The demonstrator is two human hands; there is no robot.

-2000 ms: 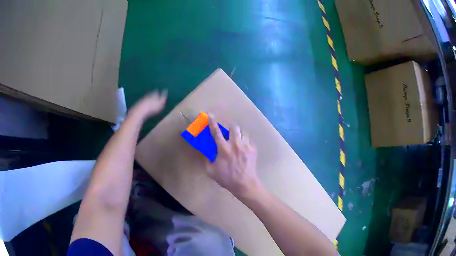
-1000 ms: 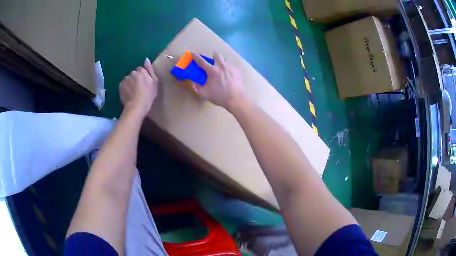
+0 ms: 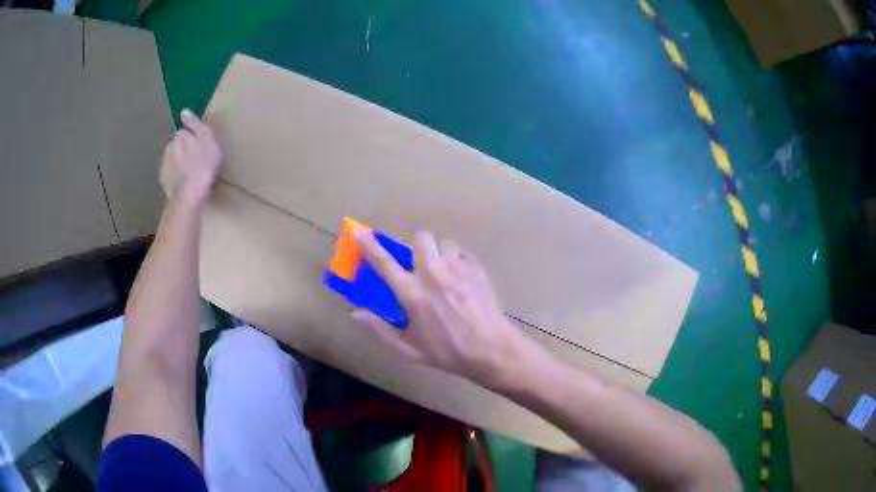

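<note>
A large brown shipping carton (image 3: pixel 413 183) lies at an angle in front of me, with a dark seam running along its upper face. My right hand (image 3: pixel 447 303) holds the blue and orange tape dispenser (image 3: pixel 370 279) over the middle of the carton, by the seam. My left hand (image 3: pixel 190 159) is at the carton's left end, on its edge beside the seam; its fingers are partly hidden, and I see nothing else held in it. I cannot make out any tape on the seam.
Flat cartons (image 3: pixel 67 144) are at the upper left. A white sheet (image 3: pixel 72 375) hangs at the lower left. A red stool (image 3: pixel 437 461) is under the carton's near side. Yellow-black tape (image 3: pixel 735 211) crosses the green floor. Another carton with white labels (image 3: pixel 836 384) is at right.
The carton has turned, and its seamed face now shows upward. My right hand still holds the tape dispenser, now over the seam. My left hand has shifted to the carton's left end.
</note>
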